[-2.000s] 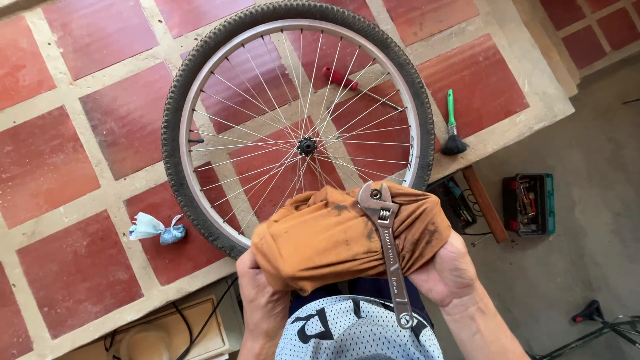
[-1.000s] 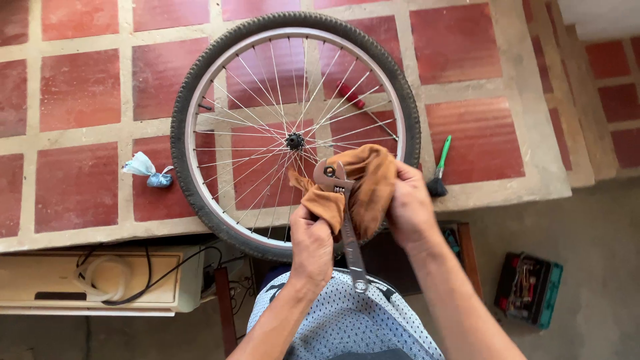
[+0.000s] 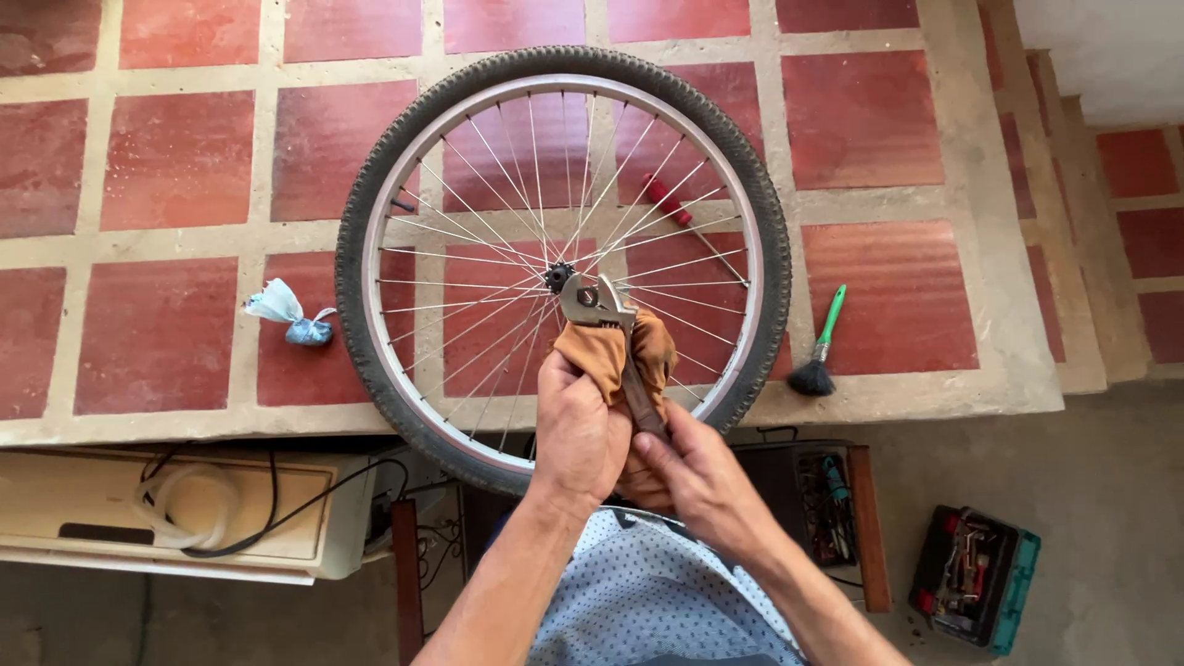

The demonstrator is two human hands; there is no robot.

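An adjustable wrench is held in front of me, jaw end up, above the lower part of a bicycle wheel and close to its hub in view. My left hand grips a stained orange-brown cloth just below the wrench head. My right hand pinches the wrench handle with thumb and fingers, with more of the cloth around and behind it. The handle's far end is hidden by my right hand. The wheel lies flat on a tiled worktop, its lower rim past the front edge.
A red-handled screwdriver shows through the spokes. Right of the wheel lies a green-handled brush; left, a small tied plastic bag. An open toolbox stands on the floor at lower right. A cream appliance with tubing is below the worktop.
The cloth was spread under the wrench between both hands; now it is bunched around the handle. My right hand has moved from the cloth's right side down onto the handle.
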